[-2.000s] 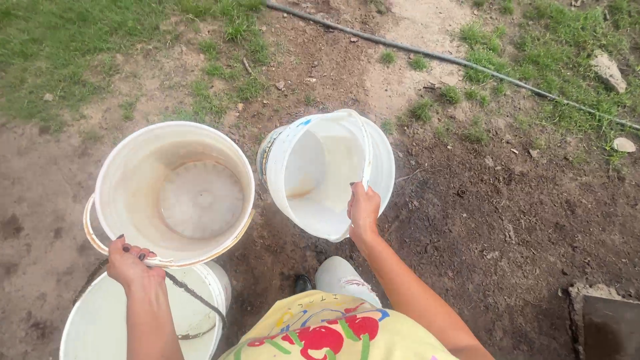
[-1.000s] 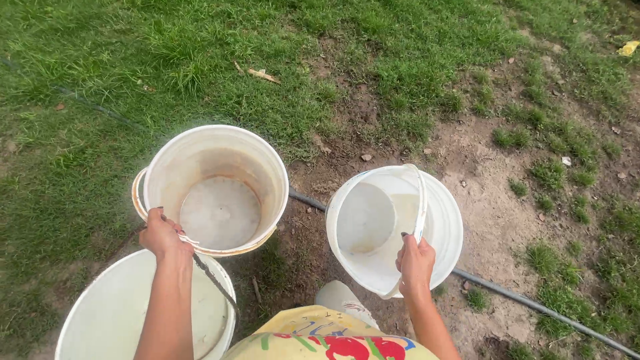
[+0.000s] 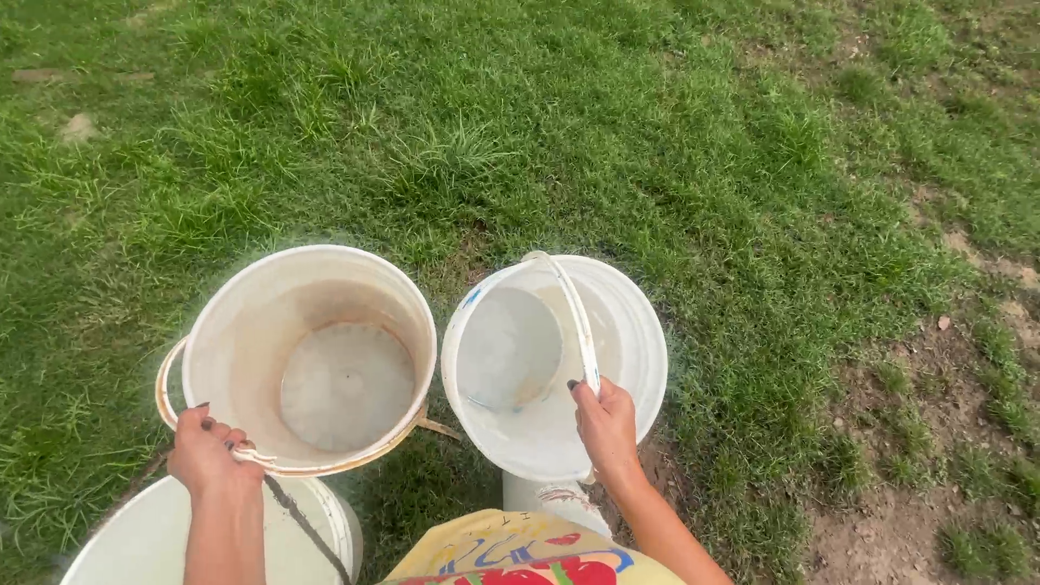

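My left hand (image 3: 213, 455) is closed on the pale handle of a stained white plastic bucket (image 3: 252, 341), whose brownish inside and round bottom show. Below that hand and partly behind my forearm is another white bucket (image 3: 146, 536); a dark cord or handle (image 3: 305, 524) crosses its top and runs up to my left hand. My right hand (image 3: 605, 426) grips the white handle (image 3: 573, 305) of a white plastic bucket (image 3: 638, 349) with blue marks near its rim. This bucket is tilted, and its bottom looks pale and cloudy. Whether any bucket holds water, I cannot tell.
Green grass (image 3: 504, 146) spreads ahead and to both sides. Bare brown soil (image 3: 894, 520) with small tufts lies at the lower right. A light-coloured boot or trouser leg (image 3: 552, 500) shows below the right bucket, above a yellow printed garment (image 3: 520, 556).
The ground below has changed from bare soil with a dark hose to grass, and the hose is out of view. Both hands keep hold of the bucket handles throughout.
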